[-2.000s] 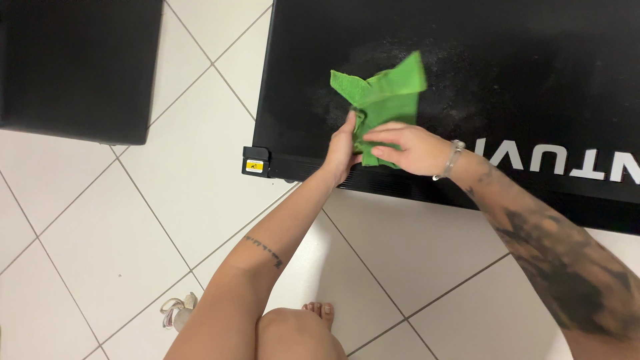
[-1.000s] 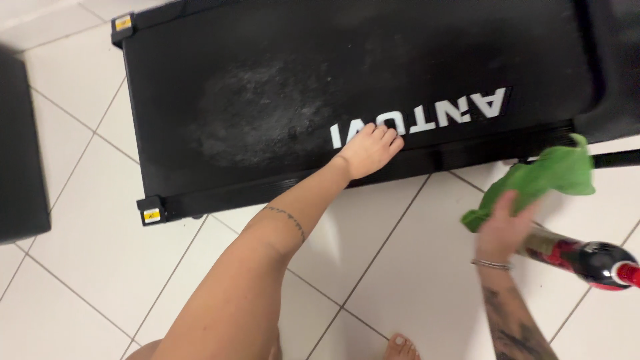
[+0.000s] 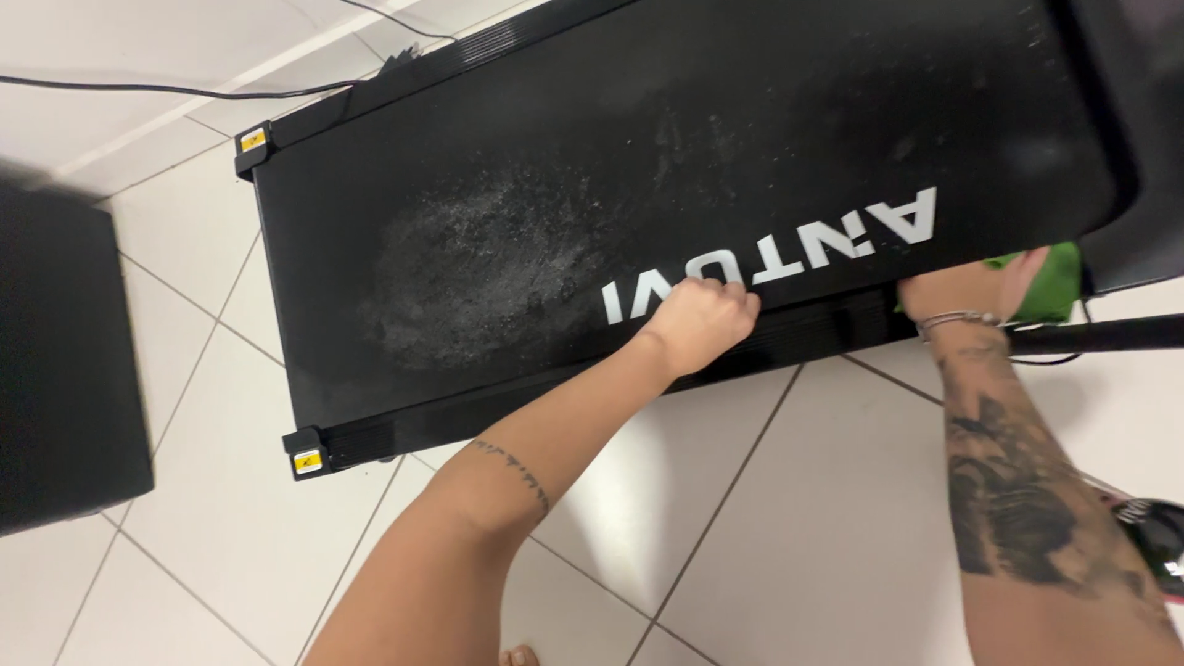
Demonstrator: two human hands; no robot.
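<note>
A black treadmill deck point(image 3: 555, 231) with white lettering lies across the tiled floor, a pale dusty patch on its belt. My left hand point(image 3: 708, 324), fingers curled, rests on the deck's near side rail by the lettering; whether it grips the rail edge is not plain. At the right my right hand point(image 3: 971, 287) is on the near rail, holding a green cloth point(image 3: 1050, 287) that shows beyond the hand. Its fingers are mostly hidden.
A dark bottle point(image 3: 1152, 536) lies on the floor at the right edge, partly behind my right forearm. A black padded block point(image 3: 69, 361) stands at the left. A black cable point(image 3: 185, 90) runs by the wall. Yellow-labelled end caps point(image 3: 307, 458) sit at the deck's corners.
Both hands were together at the green cloth over the belt; my left hand then moved to the near rail. My right hand has carried the cloth from beside the bottle onto the rail. The view has shifted.
</note>
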